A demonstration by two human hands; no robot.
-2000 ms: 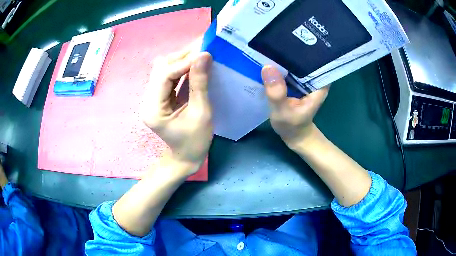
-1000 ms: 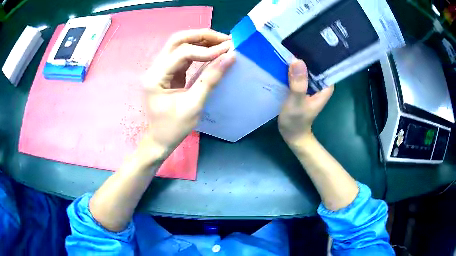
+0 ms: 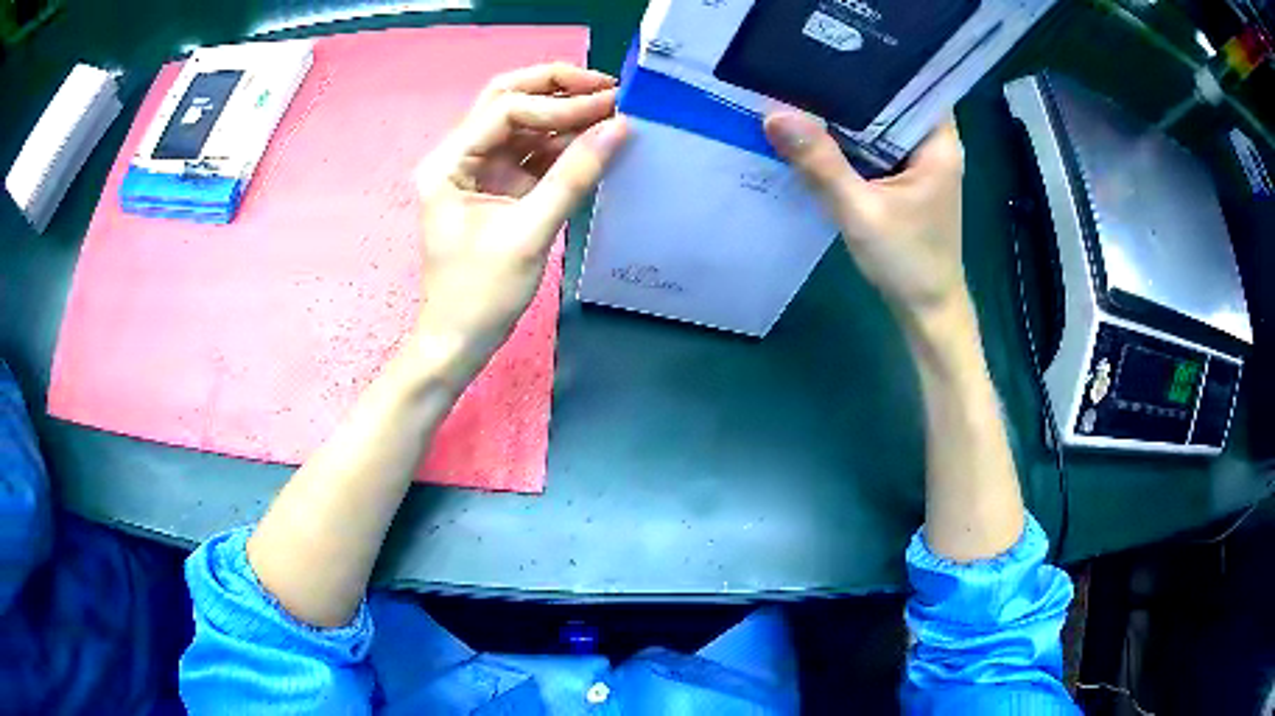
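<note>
A printed outer sleeve (image 3: 839,63), white with a dark device picture and a blue lower edge, is held up at the top centre. A plain white inner box (image 3: 706,238) with faint text sticks out below its blue edge, towards me. My right hand (image 3: 902,210) grips the sleeve at its right lower corner, thumb on the front. My left hand (image 3: 517,196) is at the sleeve's left lower corner, thumb and fingertips close to the blue edge. Whether they pinch it cannot be told. The sleeve's upper part is cut off by the picture's edge.
A printed retail box (image 3: 217,133) lies on the pink-red mat (image 3: 280,322) at left. A narrow plain white box (image 3: 63,147) lies beyond the mat. A scale (image 3: 1147,266) with green digits stands at right, with a black cable beside it. A blue sleeve shows at far left.
The sleeve and inner box have moved left from a second ago, and the inner box hangs straighter. My right hand has turned more upright. The view has shifted, with the scale further in.
</note>
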